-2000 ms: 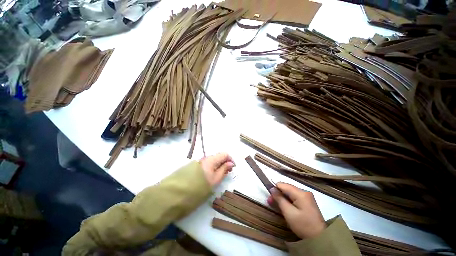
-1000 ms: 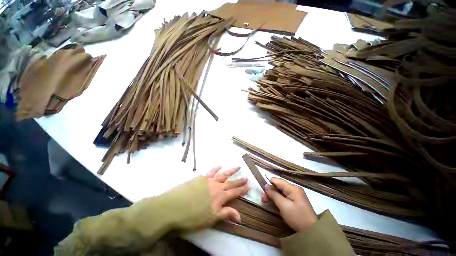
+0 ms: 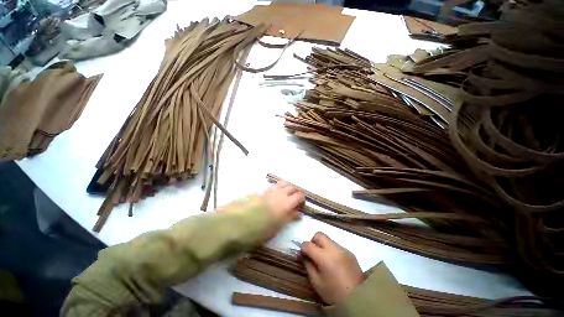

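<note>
My left hand is on the ends of a loose row of brown straps, its fingers curled over them; whether it grips one is hidden. My right hand is closed around a small metal tool, only its silver tip showing. It is just above a near pile of brown straps. One strap lies apart at the pile's near side.
A large strap heap with curled loops fills the right. A fanned strap bundle lies upper left. Leather pieces lie at the far left table edge. A brown sheet lies at the back.
My left hand has moved from the near pile, up and right to the loose strap row. The single strap my right hand held upright is no longer in it. The view has shifted right.
</note>
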